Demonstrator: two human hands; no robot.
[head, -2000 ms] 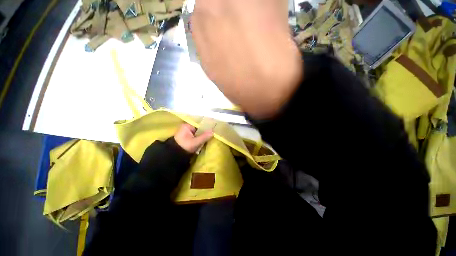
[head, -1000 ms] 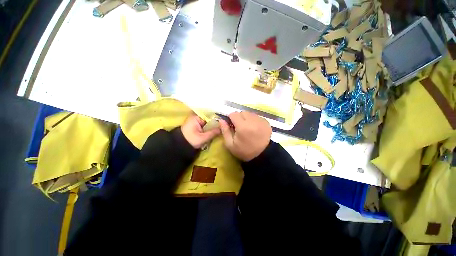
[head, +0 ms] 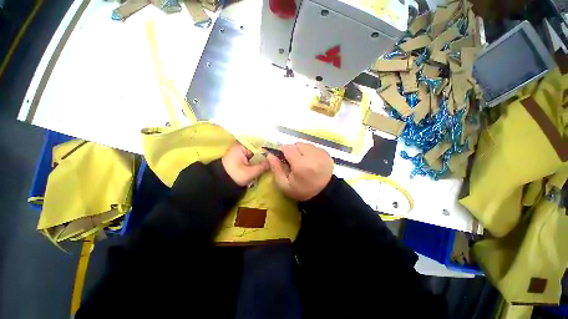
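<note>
A yellow bag [head: 265, 193] with a brown patch [head: 251, 217] lies over the table's front edge against my body. My left hand [head: 238, 165] pinches the bag's top edge, with a bit of a tan tab between the fingers. My right hand [head: 305, 169] is closed around a small dark tool [head: 274, 151], probably snips, and its tip meets the bag's edge beside my left fingertips. Most of the tool is hidden in the fist. Yellow handles [head: 163, 81] extend onto the table at left and loop out at right.
The sewing machine head [head: 339, 47] stands ahead, with a yellow clamp [head: 326, 101] below. Tan tabs with blue-wrapped clasps [head: 430, 93] are heaped right, some at back left. A control panel [head: 512, 64] and yellow bags [head: 517, 180] are right. Another yellow bag [head: 87, 184] hangs over a blue bin at left.
My right hand has come down from high in front of the camera to the bag's edge beside my left hand, with the dark tool now showing. The machine head is uncovered.
</note>
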